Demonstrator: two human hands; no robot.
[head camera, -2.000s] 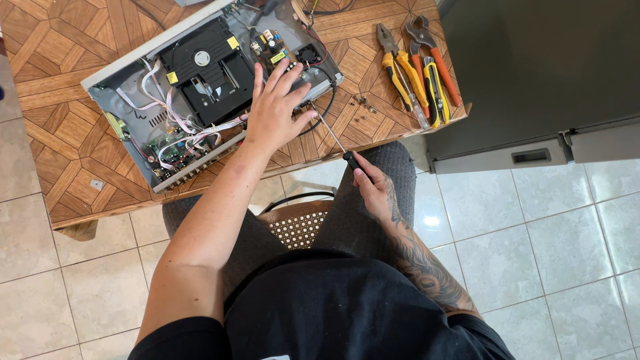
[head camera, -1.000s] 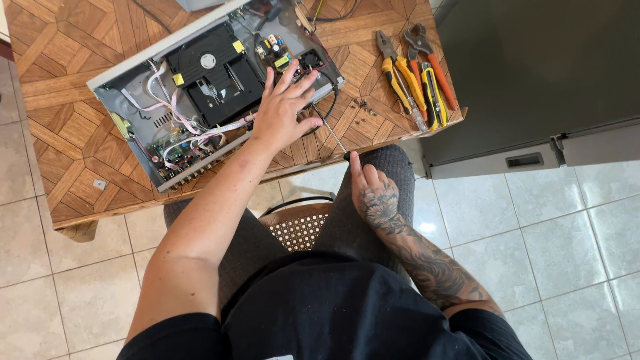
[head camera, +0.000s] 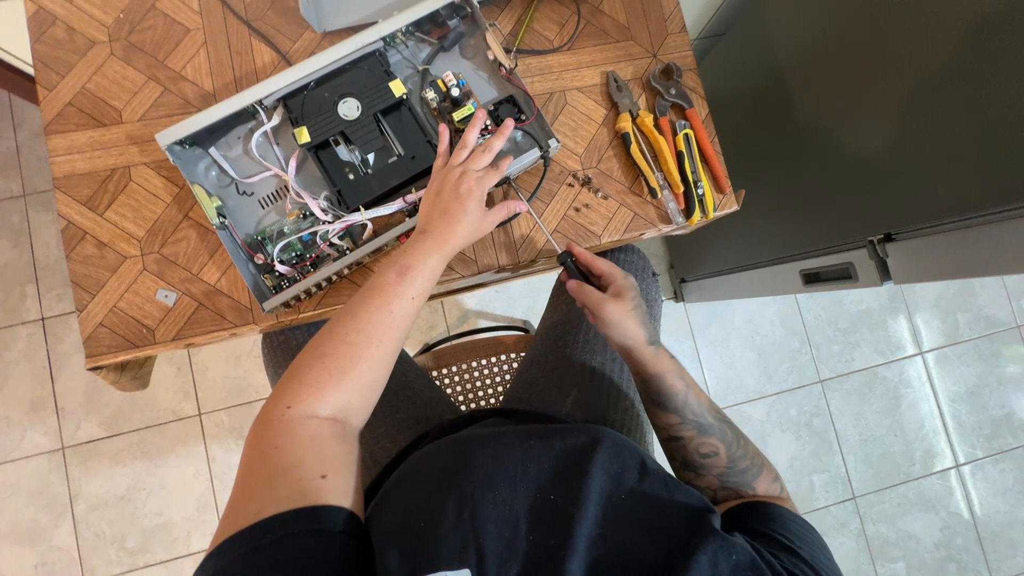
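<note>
An uncovered disc player (head camera: 376, 216) lies slanted on the table, its black disc drive (head camera: 360, 132), circuit boards and ribbon cables exposed. My left hand (head camera: 464, 188) rests with fingers spread over its near edge, by the small power board (head camera: 452, 96) and the black fan (head camera: 506, 112). In my right hand (head camera: 604, 292), above my thigh, is the black handle of a screwdriver (head camera: 578, 268). Its thin shaft points up and left at the player's rear panel, close to my left thumb. Whether the tip touches a screw cannot be made out.
On the wooden table (head camera: 128, 200), combination pliers (head camera: 640, 132), orange-handled pliers (head camera: 696, 120), a yellow utility knife (head camera: 694, 172) and a clear-handled screwdriver (head camera: 668, 200) lie at the right. Small screws (head camera: 588, 188) are scattered beside the player. A grey metal panel (head camera: 352, 12) is at the back.
My right hand has changed its grip on the screwdriver handle: a finger was at the handle's end one second ago, and now thumb and fingers surround it. My left hand stays on the player.
</note>
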